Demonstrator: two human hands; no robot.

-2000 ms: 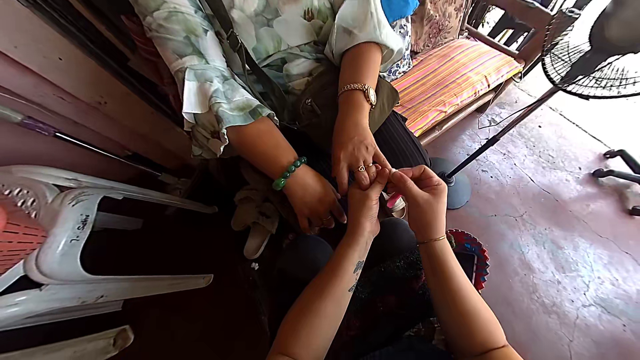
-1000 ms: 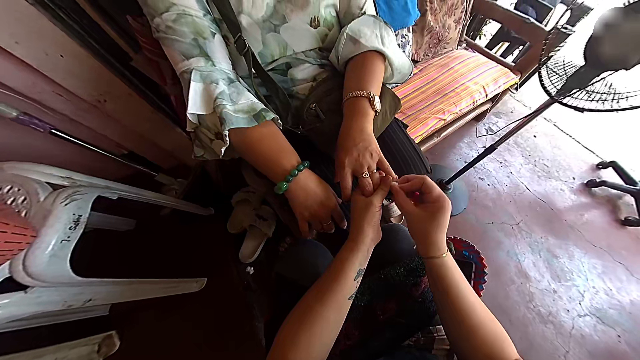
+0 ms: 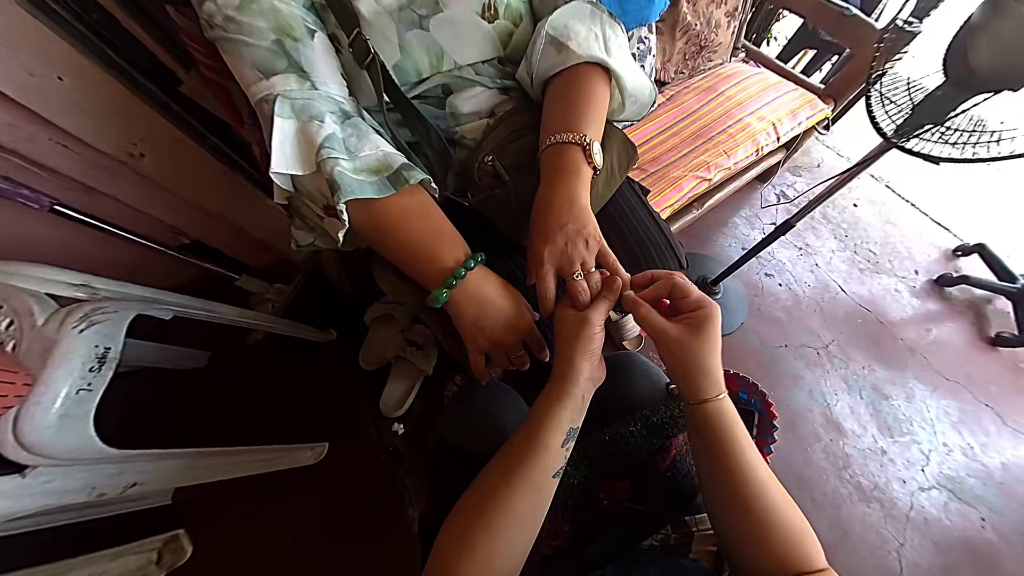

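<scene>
Opposite me sits a person in a floral blouse (image 3: 472, 48), with a gold wristwatch (image 3: 593, 154) and rings on one hand (image 3: 566, 236). My left hand (image 3: 582, 336) holds that hand by its fingers, thumb on top. My right hand (image 3: 678, 324) pinches with thumb and forefinger at the tip of one of the same fingers; whether a small tool is between them cannot be told. The person's other hand (image 3: 494, 320), with a green bead bracelet (image 3: 456, 280), hangs to the left, apart from mine. A small whitish container (image 3: 627, 330) shows partly behind my hands.
White plastic chairs (image 3: 72, 400) stand at the left. Slippers (image 3: 400, 360) lie on the dark floor. A bench with a striped cushion (image 3: 720, 128) is behind at the right, beside a stand fan (image 3: 944, 104). A red and blue rimmed basket (image 3: 756, 416) sits by my right forearm.
</scene>
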